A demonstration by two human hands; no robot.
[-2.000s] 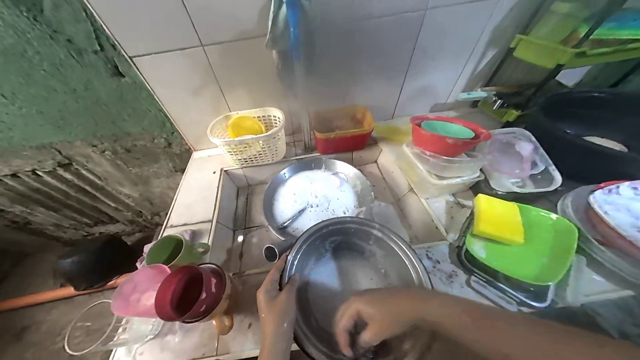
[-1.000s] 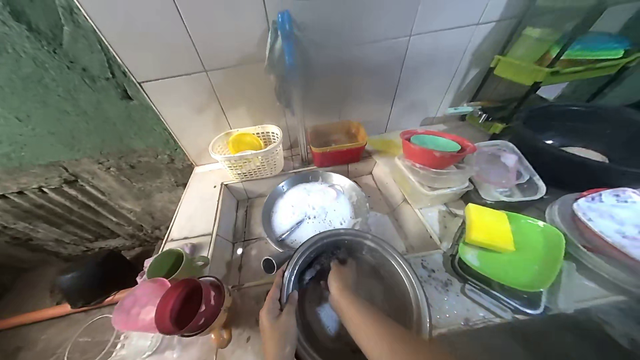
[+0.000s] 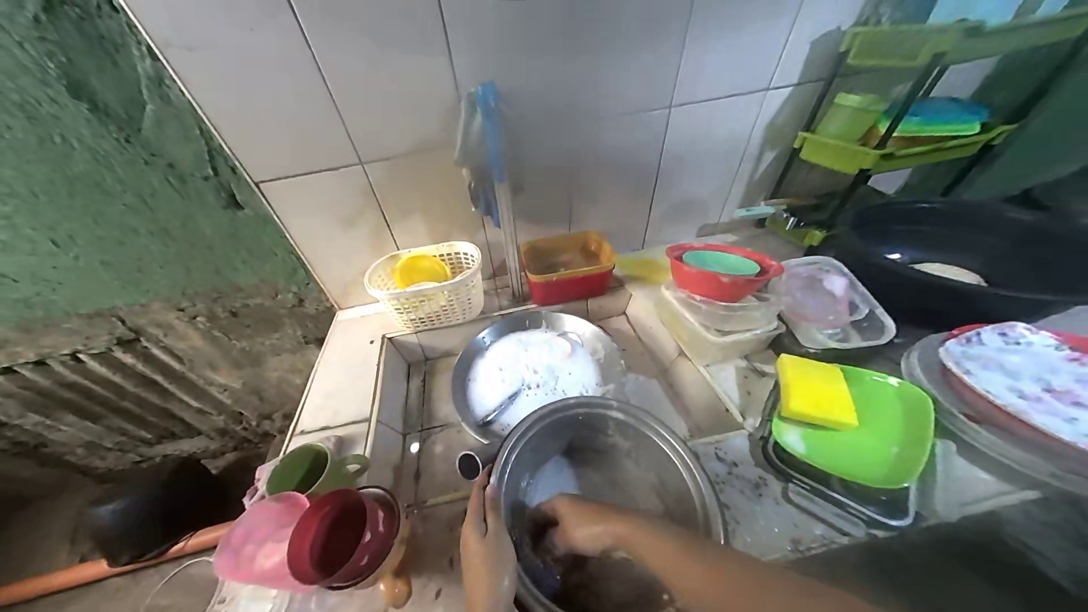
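A large metal pot point(image 3: 633, 459) stands tilted at the near side of the tiled sink. My left hand point(image 3: 489, 544) grips its left rim beside the tubular handle point(image 3: 472, 463). Inside the pot my right hand point(image 3: 578, 523) is low against the wall, its fingers curled around something dark that is blurred and partly hidden. Whitish suds lie on the pot's inner side. Behind the pot, a metal basin point(image 3: 544, 361) full of white suds holds a utensil with its handle showing. A yellow sponge point(image 3: 816, 391) rests on a green plate point(image 3: 888, 433) to the right.
Cups, one of them green point(image 3: 306, 470), crowd the left ledge. A white basket point(image 3: 429, 297) and a red container point(image 3: 568, 285) stand by the wall. To the right are stacked plastic containers point(image 3: 714, 340), a soapy red tray point(image 3: 1020, 382), a black tub point(image 3: 960, 289) and a rack point(image 3: 909, 153).
My right hand has moved lower inside the pot since one second ago, towards its near left side. My left hand stays at the left rim.
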